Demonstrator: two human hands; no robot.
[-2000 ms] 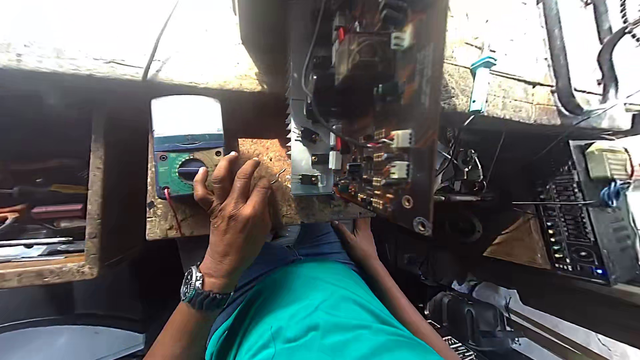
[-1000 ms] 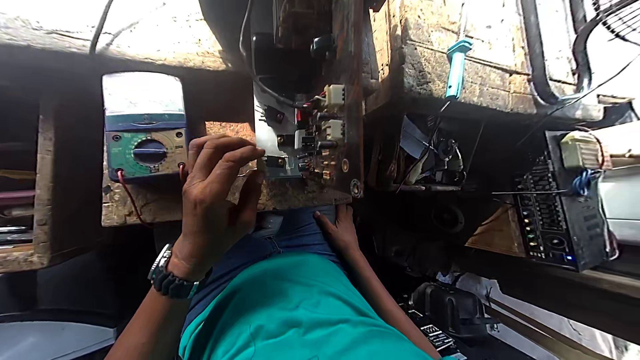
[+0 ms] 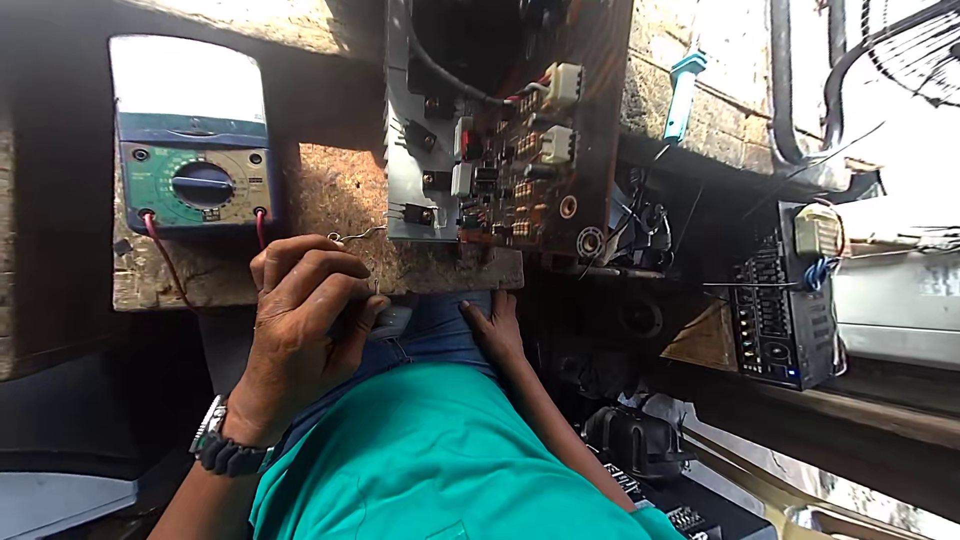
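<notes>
My left hand (image 3: 311, 315), with a watch at its wrist, is at the near edge of the worn wooden bench (image 3: 330, 180). Its thumb and index finger pinch a small thin metal piece, too small to name. Just beyond the fingers lies a twisted wire (image 3: 360, 235). Left of them rests an analog multimeter (image 3: 199, 150) with two red leads plugged in. To the right stands a circuit board (image 3: 525, 165) with white connectors, beside an aluminum heatsink (image 3: 420, 165) carrying black transistors. My right hand (image 3: 499, 326) rests on my jeans below the board, its fingers apart and holding nothing visible.
A turquoise-handled tool (image 3: 682, 97) lies on the ledge at the upper right. An audio mixer or amplifier panel (image 3: 776, 300) with lit lamps stands at the right, near a fan guard (image 3: 922, 56). A black case (image 3: 634, 442) sits at the lower right.
My left hand has moved from the multimeter to the heatsink's transistors, then back toward the bench's near edge. My right hand stays on my lap. The view has shifted.
</notes>
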